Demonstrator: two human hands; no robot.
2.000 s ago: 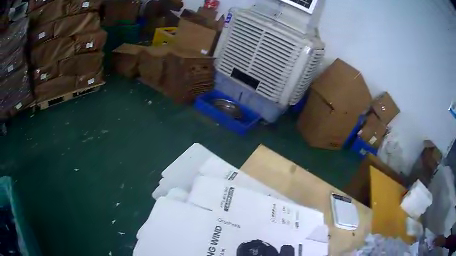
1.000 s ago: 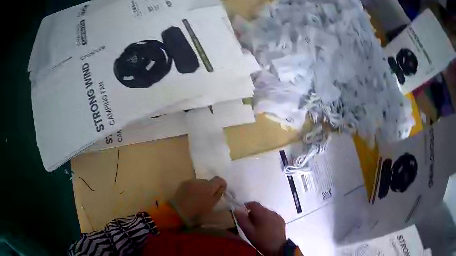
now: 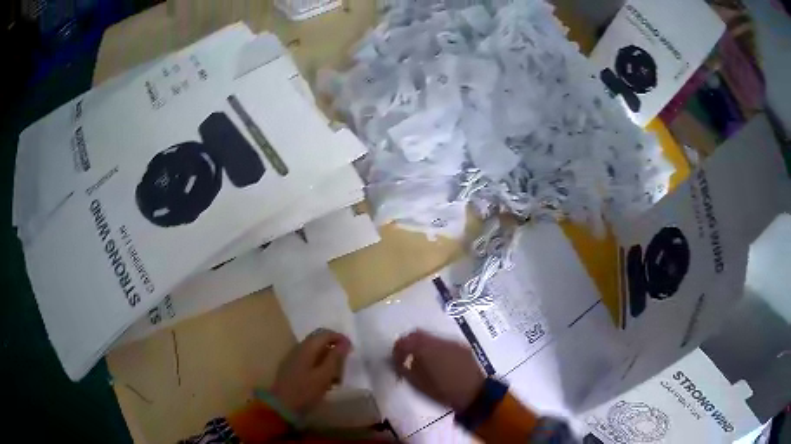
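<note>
My left hand (image 3: 310, 371) is curled over the stack of frosted small plastic bags (image 3: 314, 290); whether it grips one is too blurred to tell. My right hand (image 3: 436, 364), with a dark wristband, is over the white flat carton (image 3: 503, 334) with a black bar and barcode. Its fingers are curled, with a small pale spot at the tips that I cannot identify. The hands are a short way apart. Loose white USB cables (image 3: 482, 276) lie on the flat carton, at the near edge of the heap of bagged cables (image 3: 512, 113).
A stack of flat colour boxes (image 3: 173, 173) with black fan pictures lies at left on the wooden table (image 3: 208, 364). An erected colour box (image 3: 668, 260) stands at right. Another printed carton (image 3: 642, 65) is at the back right. A white device (image 3: 308, 7) is cut off at the top.
The view has swung from the floor and room down to the table. Since one second ago, my hands have moved apart, and the thin white item between them no longer shows.
</note>
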